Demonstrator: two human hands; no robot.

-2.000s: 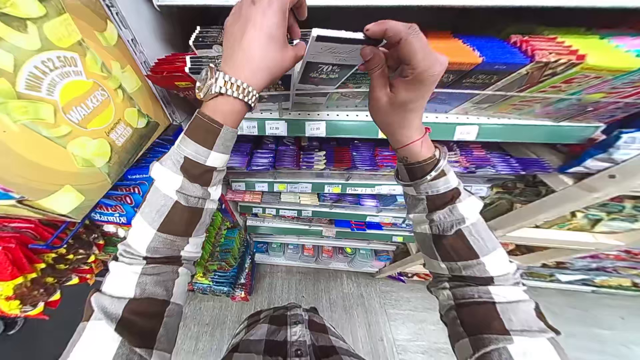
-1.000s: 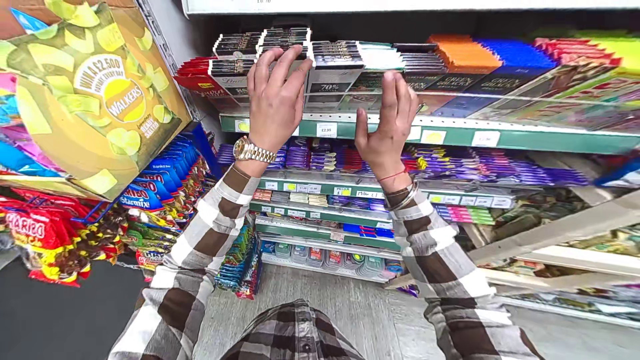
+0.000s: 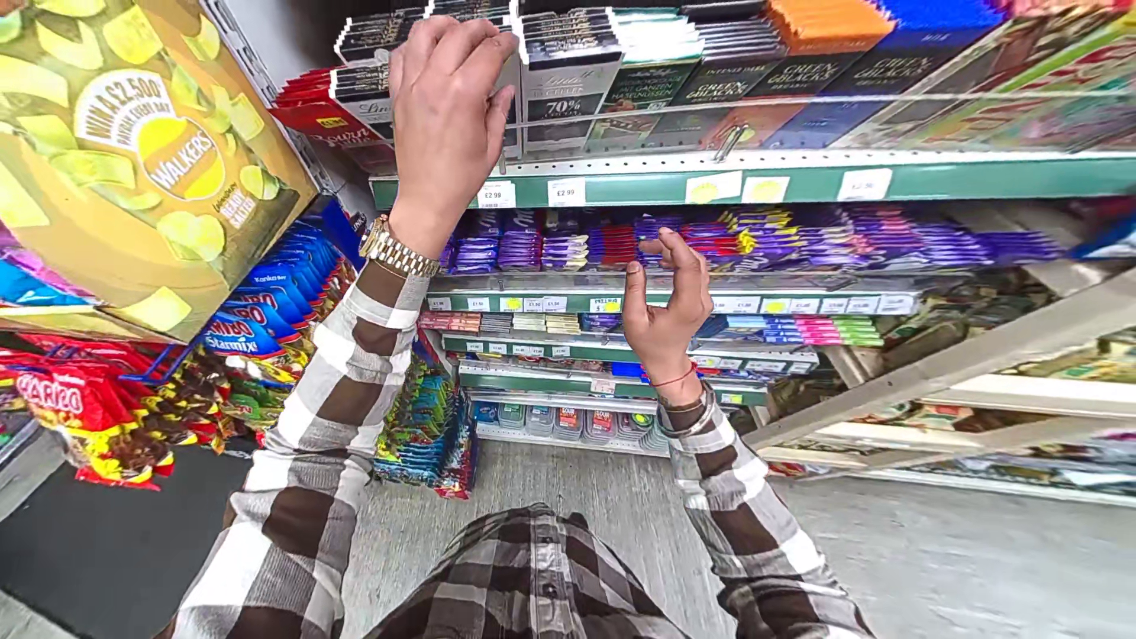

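My left hand (image 3: 451, 115), with a gold watch at the wrist, lies over the dark and white Lindt chocolate bars (image 3: 368, 93) at the left of the top shelf. Its fingertips bend down behind the front row, so whether they grip a bar cannot be seen. Beside it stand upright 70% Lindt bars (image 3: 568, 75). My right hand (image 3: 667, 306), a red string at its wrist, hangs in front of the shelf of purple-wrapped bars (image 3: 763, 241). Its thumb and fingers are apart, with nothing between them.
A clear front guard and the green price rail (image 3: 639, 188) edge the top shelf. At left are a large Walkers crisps display box (image 3: 151, 151) and hanging Haribo bags (image 3: 80, 408). A slanted wooden frame (image 3: 958, 364) stands at right. Lower shelves hold more sweets above a grey floor (image 3: 550, 497).
Two seconds ago both hands held a Lindt bar or pack above the top shelf; it is now out of them. My right hand has since dropped below the shelf edge, while my left stays at the bars.
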